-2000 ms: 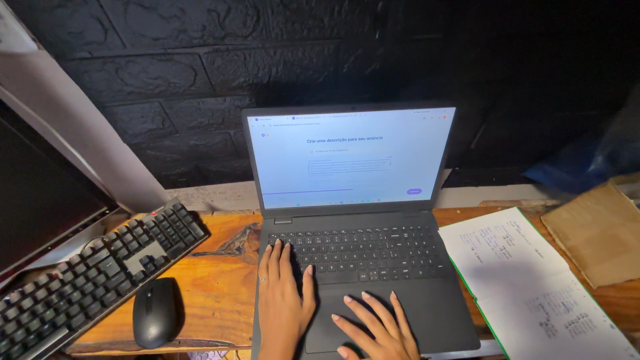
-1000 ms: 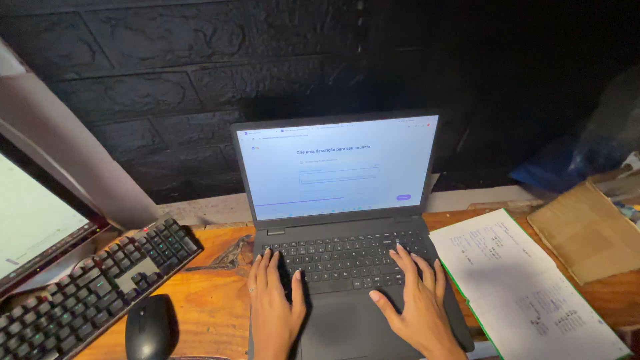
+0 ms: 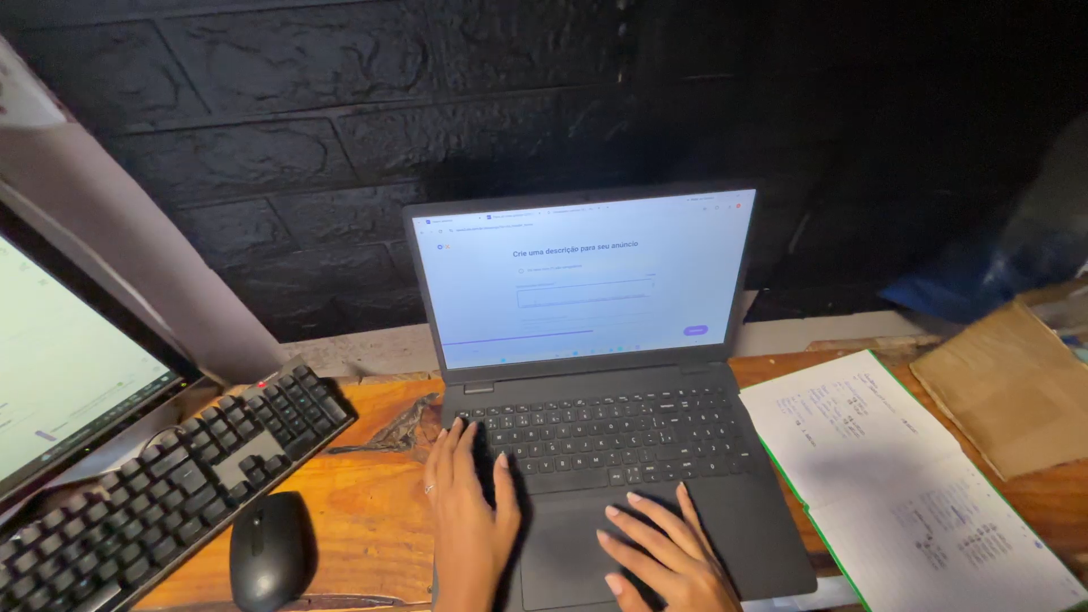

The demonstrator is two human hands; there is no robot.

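A dark laptop (image 3: 595,374) stands unfolded in the middle of the view, its lit screen (image 3: 586,297) showing a web page with a text box. At the left end of the laptop's keyboard (image 3: 586,442) rests my left hand (image 3: 472,510), fingertips on the left keys and a ring on one finger. My right hand (image 3: 667,552) lies lower, fingers spread over the right part of the touchpad (image 3: 561,552) and the palm rest beside it. Neither hand grasps anything.
A black mouse (image 3: 268,552) and a mechanical keyboard (image 3: 183,484) are at the left, before a lit monitor (image 3: 68,357). Right of the laptop lies an open notebook (image 3: 867,459) with handwriting, near a piece of cardboard (image 3: 994,391). A dark brick-pattern wall (image 3: 340,144) rises behind the wooden desk (image 3: 365,501).
My right hand went from the touchpad area up to the right side of the laptop keys, then back down to the touchpad. The monitor at the left, dark at first, now shows a lit screen.
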